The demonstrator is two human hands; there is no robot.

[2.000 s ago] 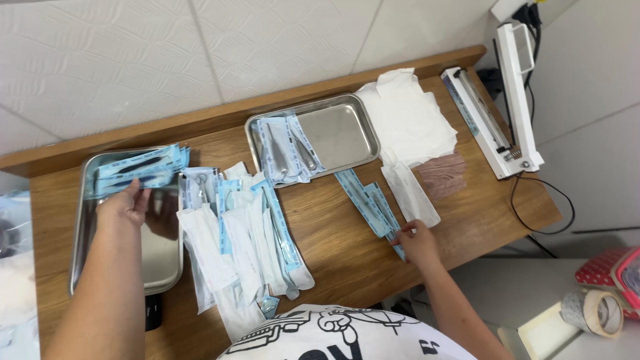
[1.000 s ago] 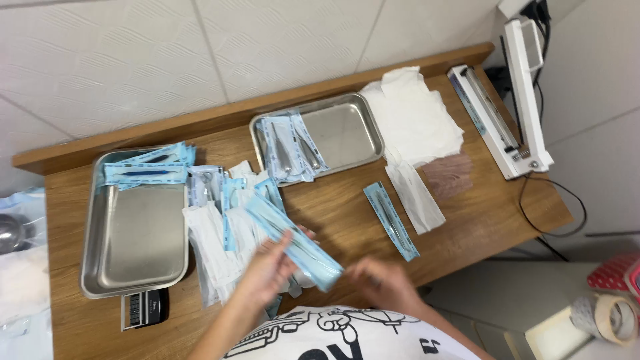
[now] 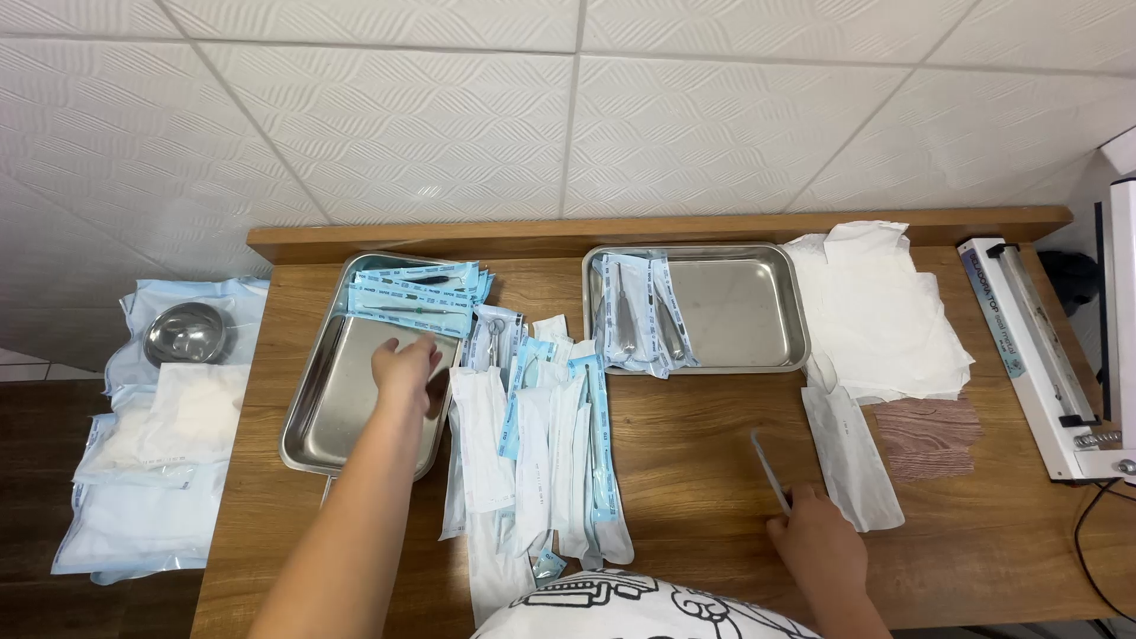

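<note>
My left hand is over the left steel tray, just below blue-edged sterilization pouches stacked at its back end; it holds nothing visible. At the right, my right hand grips a thin pouch seen nearly edge-on above the wood. Between my hands lies a pile of white and blue pouches, a few showing metal instruments. The second steel tray holds several pouches with instruments at its left end. A white paper pouch lies to the right of my right hand.
White paper sheets overlap a brownish patch on the wooden counter. A heat sealer with a cable stands at the right. Beyond the counter's left edge are a steel bowl and wrapped packs. A raised wooden ledge runs along the wall.
My left hand has moved from a pouch near my body to the left tray. The pouch lying on the counter at the right a second ago is gone from there; my right hand now grips one.
</note>
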